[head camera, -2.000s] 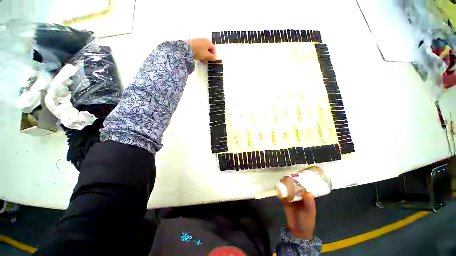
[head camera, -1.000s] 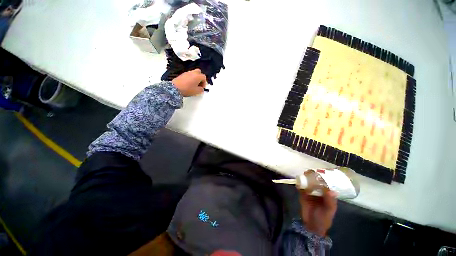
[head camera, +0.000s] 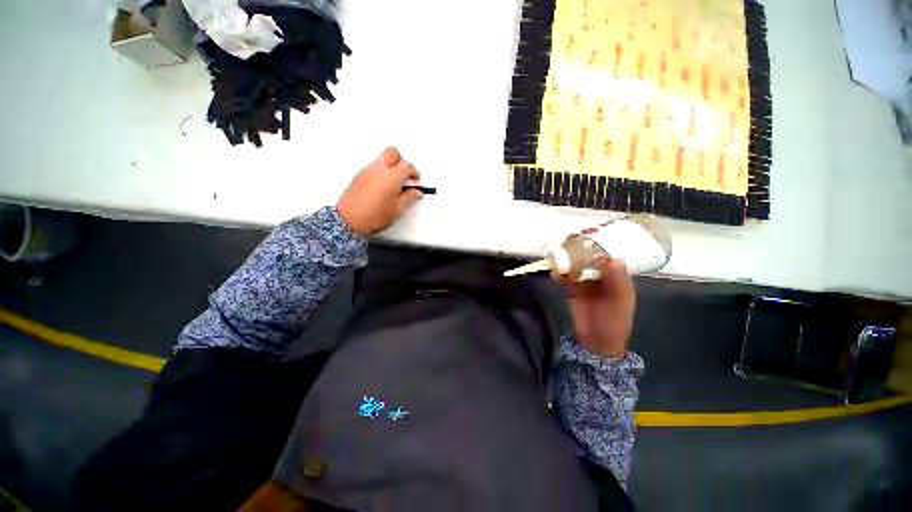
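My left hand (head camera: 380, 193) is over the table's front edge, left of the board, with a short black strip (head camera: 421, 189) between its fingertips, pointing right. My right hand (head camera: 602, 300) holds a glue bottle (head camera: 632, 243) with a white label, its pale nozzle pointing left, at the table edge below the board. The yellow printed board (head camera: 650, 95) lies flat with rows of black tabs (head camera: 628, 192) along its left, front and right edges. Its far edge is cut off by the picture's rim.
A pile of loose black strips (head camera: 265, 85) lies at the upper left, with a crumpled white wad (head camera: 235, 30) on it and a small open box (head camera: 152, 38) beside it. A sheet and clear plastic (head camera: 880, 50) lie at the far right. Metal legs (head camera: 772, 335) stand beyond the table edge.
My left hand has moved from the pile to the right with a strip in its fingers. My right hand still holds the bottle. The view has shifted.
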